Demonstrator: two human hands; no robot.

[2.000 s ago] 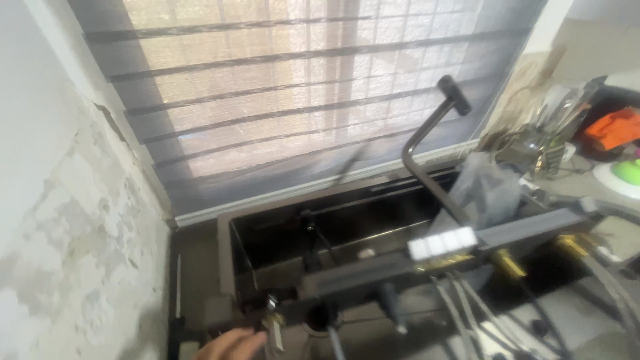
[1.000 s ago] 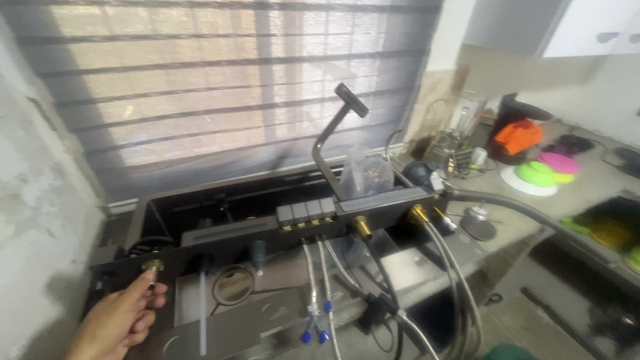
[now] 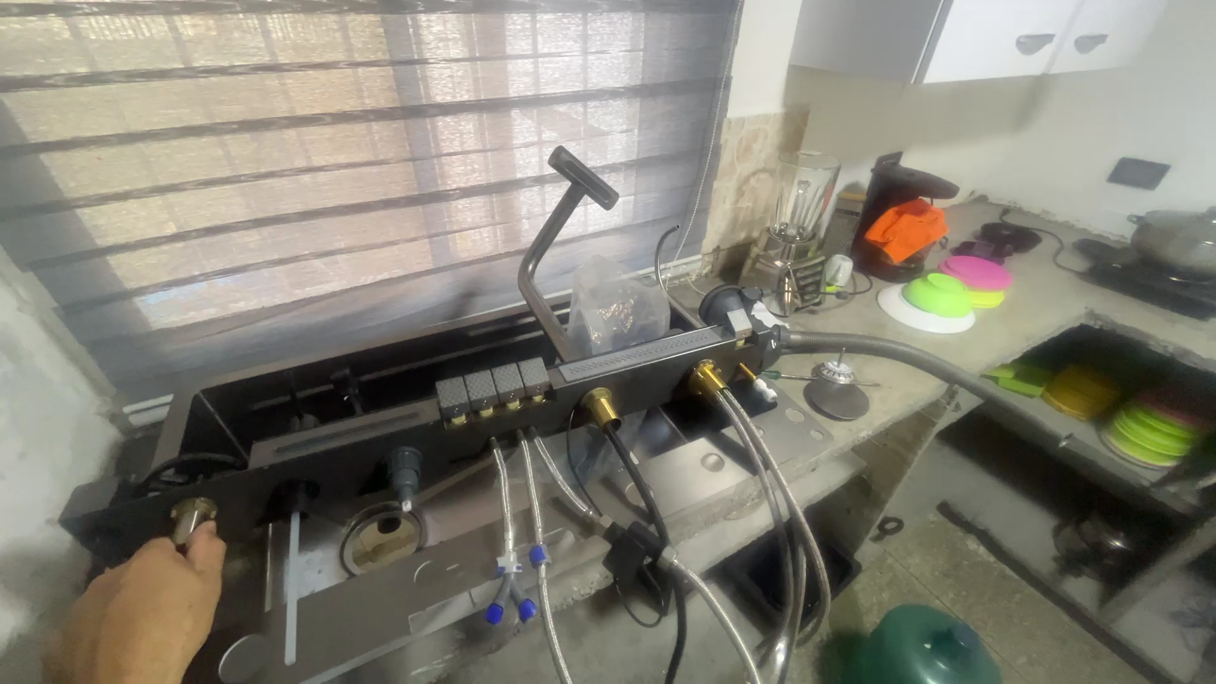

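Observation:
My left hand [image 3: 142, 603] grips a brass threaded fitting [image 3: 193, 518] at the left end of the underside of a black sink unit [image 3: 351, 475], which lies tipped up. My right hand is out of view. Along the unit sit a row of several grey piano-style keys [image 3: 494, 388], a grey plastic fitting [image 3: 406, 473] and two more brass fittings [image 3: 601, 408]. Braided hoses [image 3: 537, 532] with blue caps and a black hose hang from it. Behind it, a dark bent faucet [image 3: 546, 256] stands up beside a clear plastic bag [image 3: 617, 309].
A grey corrugated hose [image 3: 883, 351] runs right over the concrete counter [image 3: 1035, 313]. A sink strainer [image 3: 834, 373], a glass blender [image 3: 798, 228], an orange cloth [image 3: 905, 230] and coloured bowls [image 3: 940, 296] stand there. A green rounded object [image 3: 926, 646] is low in front. A blind-covered window [image 3: 361, 142] rises behind.
The view has swung right, bringing more of the counter into sight. My left hand stays at the brass fitting on the unit's left end, as one second ago.

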